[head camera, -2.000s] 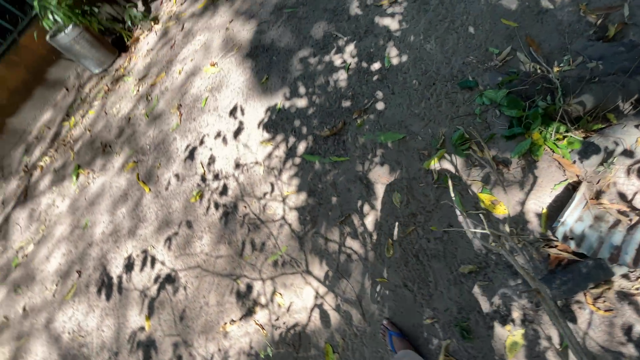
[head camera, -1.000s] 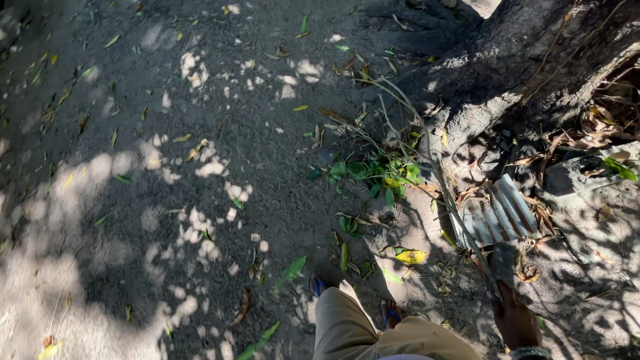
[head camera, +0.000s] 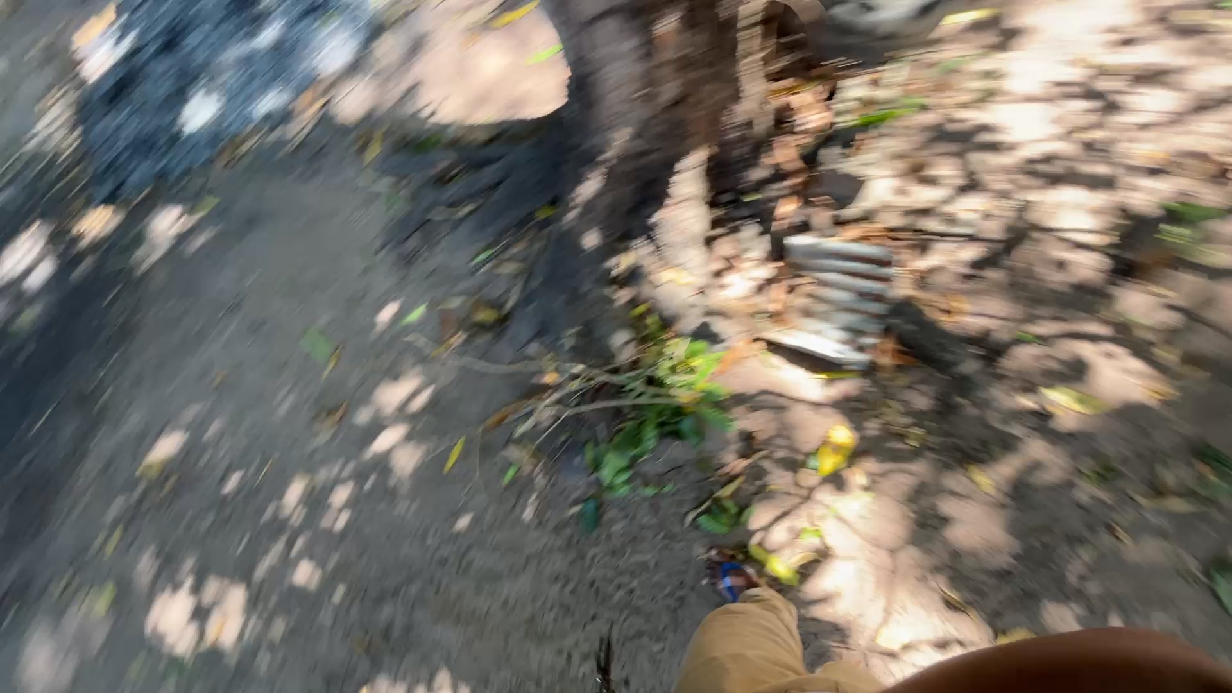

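Note:
Neither of my hands shows in the head view; only part of my bare arm [head camera: 1078,664] crosses the lower right edge, its hand out of frame. Ahead of my sandalled foot [head camera: 736,580] lies a clump of green leaves [head camera: 640,433] with thin bare twigs [head camera: 577,399] spreading to its left. A small piece of corrugated metal sheet [head camera: 842,298] rests on the ground beyond and to the right of the leaves. The picture is blurred.
A thick tree trunk [head camera: 645,106] rises at the top middle, its base beside the leaves. Dry leaf litter [head camera: 962,231] covers the ground on the right. A blurred, dark bluish patch [head camera: 212,96] is at the top left.
The view has swung strongly. One second ago a hand was on a long thin branch at the lower right; now that hand is out of view.

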